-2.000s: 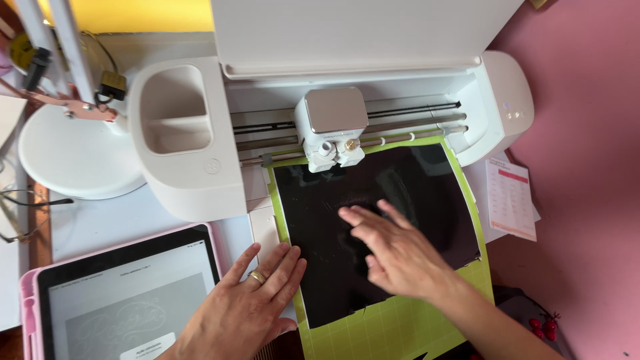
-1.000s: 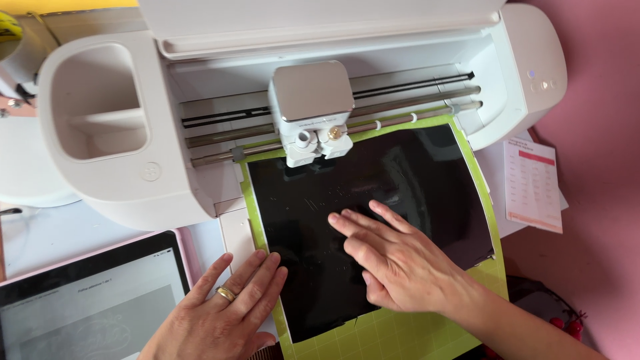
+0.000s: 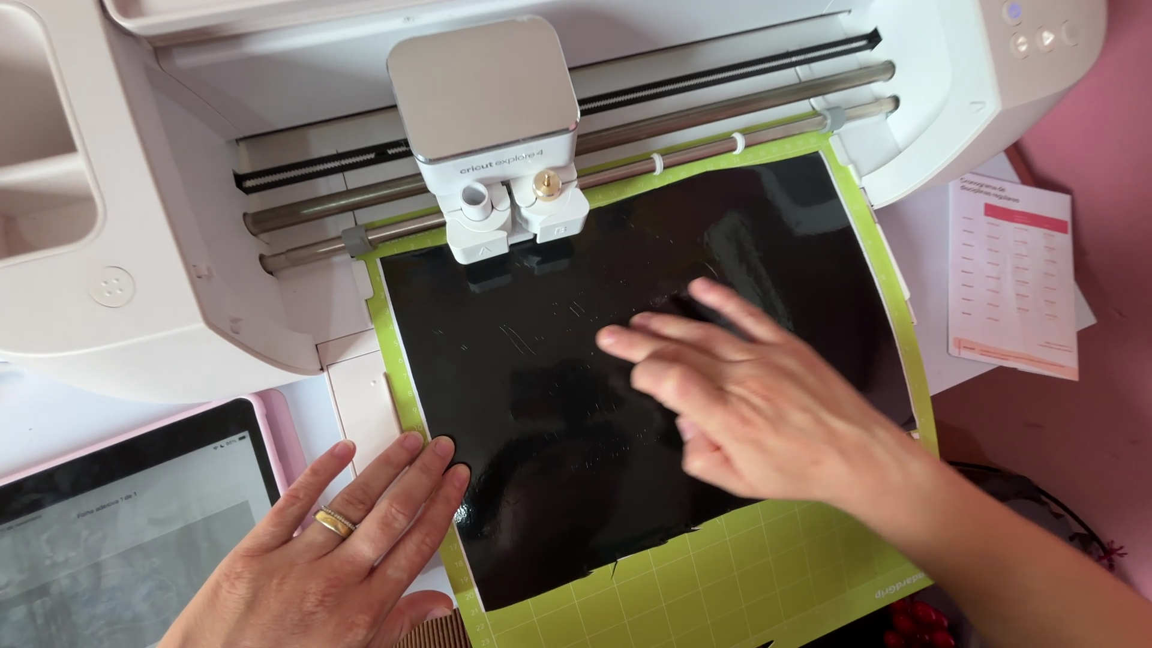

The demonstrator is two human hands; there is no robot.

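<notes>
A glossy black vinyl sheet (image 3: 540, 423), marked with fine cut lines, lies on a green gridded cutting mat (image 3: 684, 576). The mat's far end sits under the rollers of a white Cricut cutting machine (image 3: 135, 216). Its tool carriage (image 3: 490, 117) stands over the sheet's far edge. My left hand (image 3: 333, 549), with rings on one finger, rests flat with its fingertips on the left edge of the mat and sheet. My right hand (image 3: 756, 396) is over the middle of the sheet, fingers spread, holding nothing; whether its fingertips touch the surface is hard to tell.
A tablet in a pink case (image 3: 279, 441) lies at the lower left. A printed card (image 3: 1012, 270) lies right of the machine on white paper. Machine buttons (image 3: 1046, 39) are at the upper right. Red objects (image 3: 918, 621) and a dark cable show at the lower right.
The view has moved closer to the mat and machine. Both hands keep about the same places on the sheet, and the carriage stands where it was.
</notes>
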